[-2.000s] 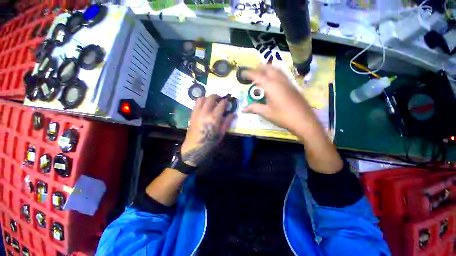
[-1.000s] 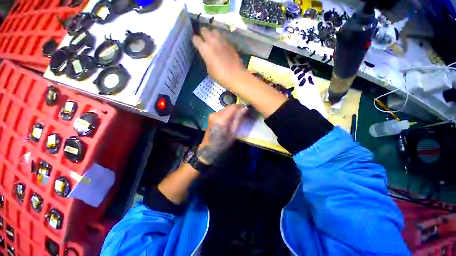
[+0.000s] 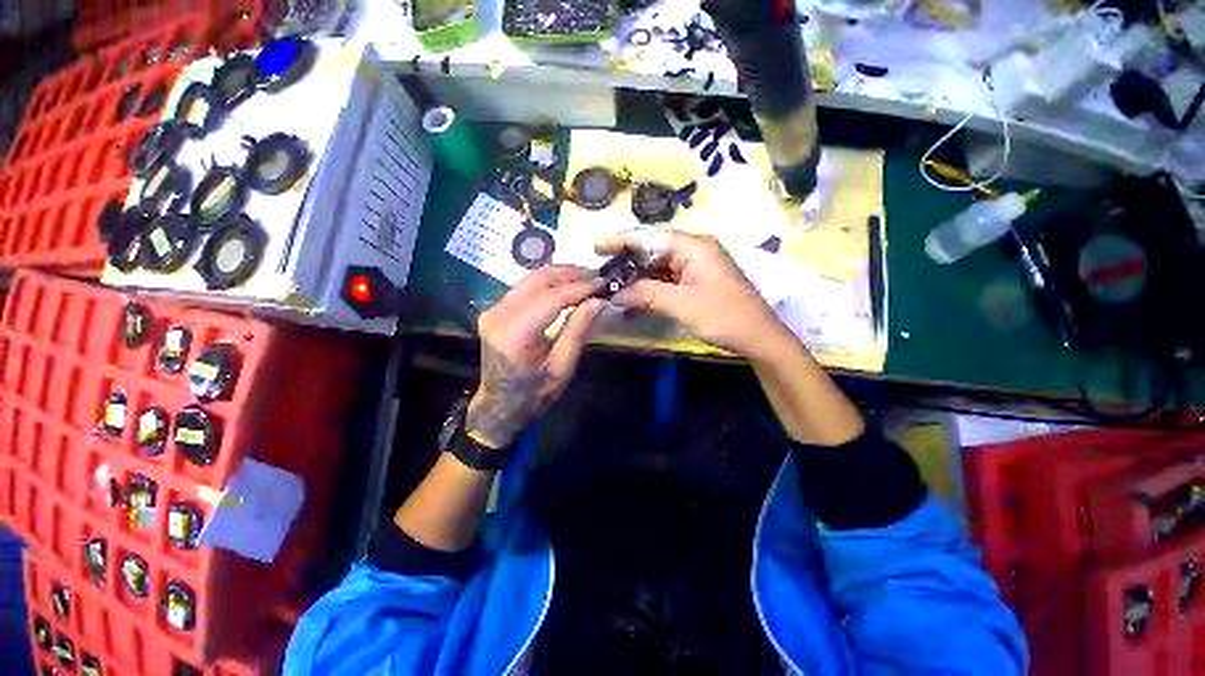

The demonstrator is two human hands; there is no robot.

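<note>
A small black round unit [image 3: 619,275] is held up between both hands over the front of the pale board. My left hand [image 3: 531,337] grips its left side with the fingertips. My right hand [image 3: 698,288] grips its right side; the fingers hide much of it. Two dark round units lie on the board behind the hands, one at the left [image 3: 595,186] and one nearer the middle [image 3: 653,201]. Another round unit [image 3: 533,246] lies on the white printed card [image 3: 484,238]. A green cylinder with a pale end [image 3: 452,140] stands at the back left of the green mat.
A white box [image 3: 346,198] with a red-lit switch and black rings on top stands at left. Red trays flank the bench [image 3: 264,370]. A dark tube [image 3: 770,82] hangs over the board. A dark stick [image 3: 875,275], squeeze bottle [image 3: 971,230] and black fan-like device [image 3: 1113,264] are at right.
My right hand has come back from the far left near the white box to meet my left hand at the unit. The green cylinder, earlier by my right hand, now stands beside the box.
</note>
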